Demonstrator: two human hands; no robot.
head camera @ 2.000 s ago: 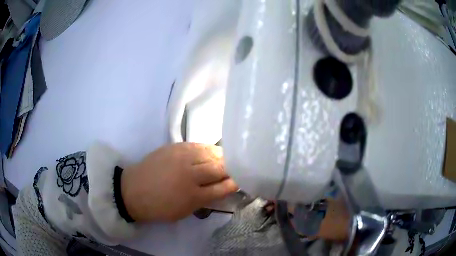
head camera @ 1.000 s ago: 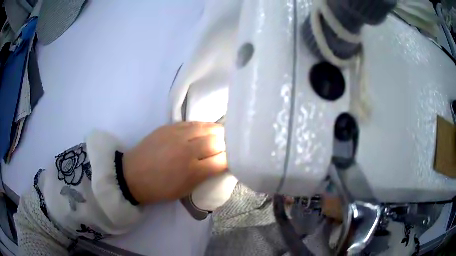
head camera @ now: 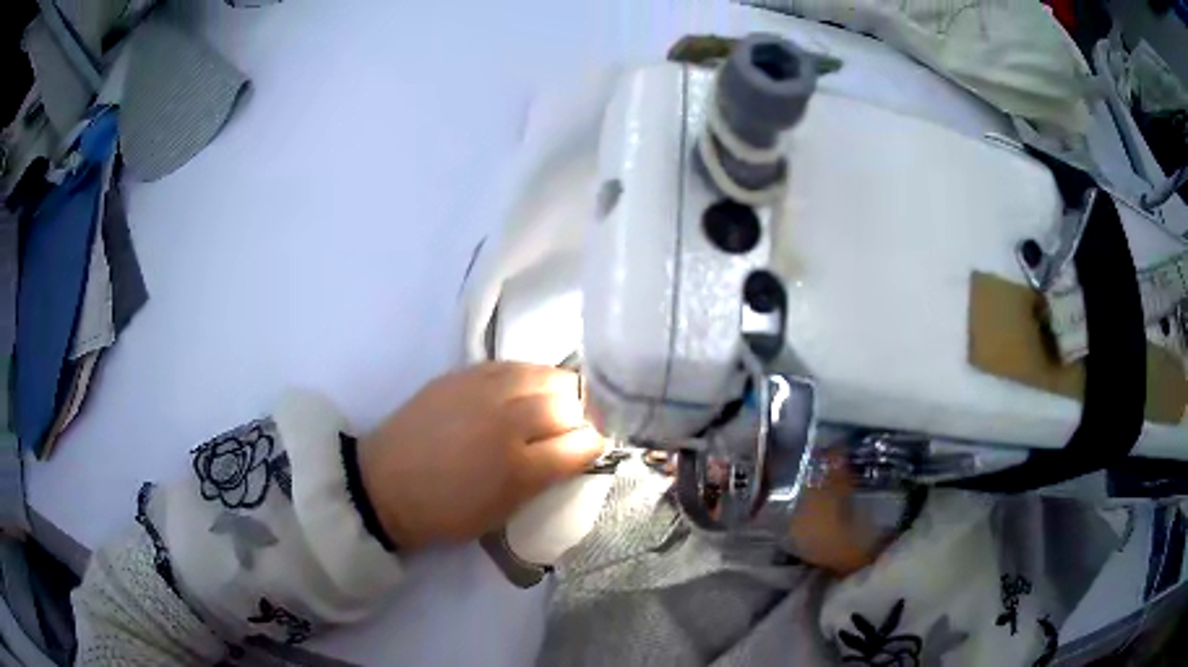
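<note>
The white lockstitch machine head stands in the middle, with lamp glow at its left side. My left hand lies flat on pale fabric beside the needle area, fingertips at the machine's lower left edge. Light grey ribbed garment fabric runs from under the machine down toward my lap. My right hand is partly hidden behind the shiny metal guard, near the grey fabric; its fingers and what they hold cannot be made out. The needle and presser foot are mostly hidden.
At the far left lie blue and grey cut pieces. A black strap crosses the machine arm over brown card. Cream fabric bundles lie behind the machine. The white table spreads left of the machine.
The view has drawn back, so the machine head looks smaller and its arm and strap show. My left hand has shifted from the dark plate edge onto the pale fabric. More grey fabric shows below.
</note>
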